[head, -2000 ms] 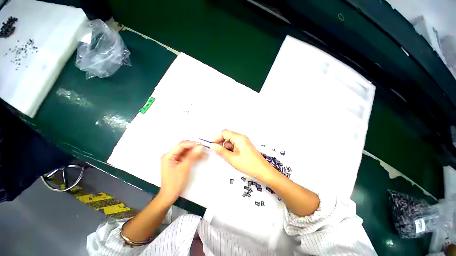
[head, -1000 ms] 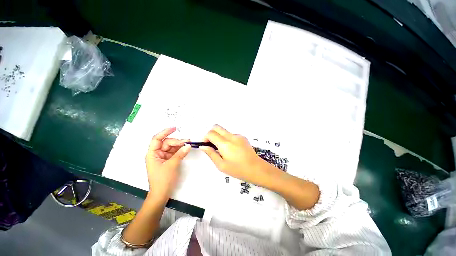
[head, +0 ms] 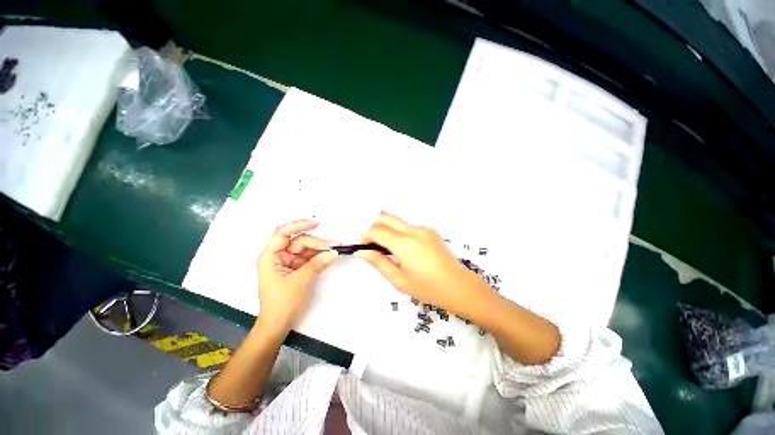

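Note:
My right hand holds dark tweezers over the white pad. Their tips meet the fingertips of my left hand, which pinch a small dark part. The part's details are too small to tell. Dark plastic parts lie in the white tray by my right forearm, with more partly hidden behind that arm. A few tiny specks lie on the pad beyond my left hand.
A green tag is on the pad's left edge. A crumpled clear bag and another white pad lie at left. A white compartment tray lies beyond my right hand. A bag of dark parts is at far right.
Two seconds ago my hands were closer together and my left hand was blurred. Now the fingertips of both hands hold steady around the tweezers and part. The view has shifted slightly.

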